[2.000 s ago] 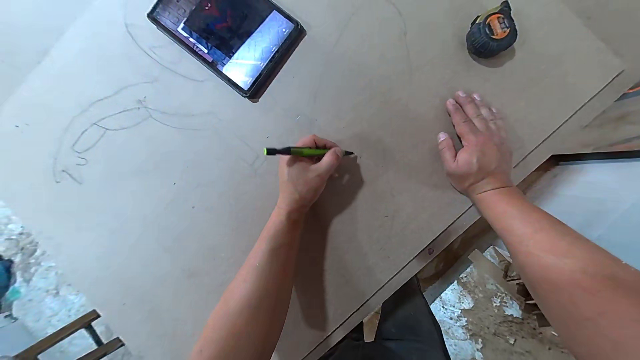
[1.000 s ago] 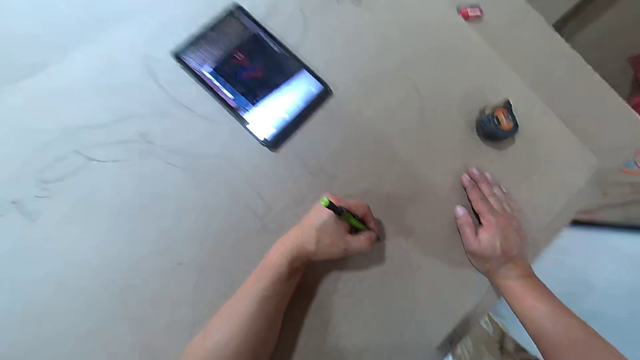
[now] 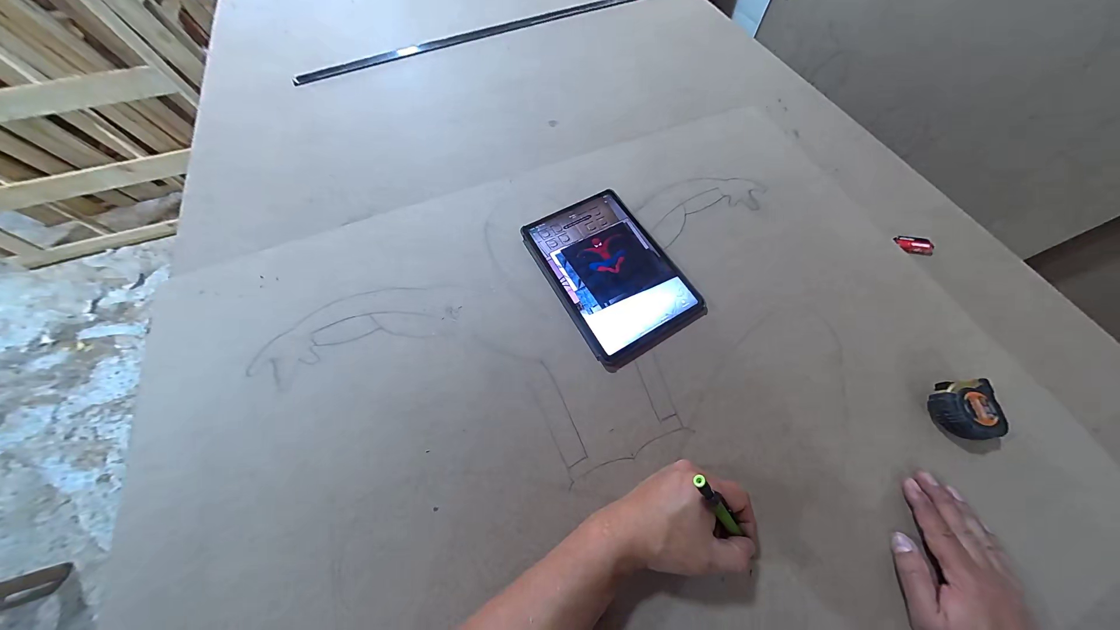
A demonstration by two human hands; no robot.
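My left hand (image 3: 687,525) is closed around a green and black pencil or pen (image 3: 719,507), its tip end low at the fingers, near the board (image 3: 350,525). Flat on the board to the right lies my right hand (image 3: 958,560), fingers spread and holding nothing. Thin pencil lines (image 3: 560,411) on the board form a figure with two curved arms and a partial torso. A tablet in a dark case (image 3: 612,280) rests over part of the drawing, showing a red and blue costumed figure. Above my right hand sits a black and orange tape measure (image 3: 969,409).
A small red object (image 3: 914,245) lies near the board's right side. Toward the far end is a long dark metal strip (image 3: 464,39). Wooden slats (image 3: 87,96) stand at the upper left beside a stained floor (image 3: 70,376). A large panel (image 3: 962,96) is at the upper right.
The view has swung upward and shows more of the far board. My left hand still grips the writing tool, now held more upright than two seconds ago. My right hand stays flat.
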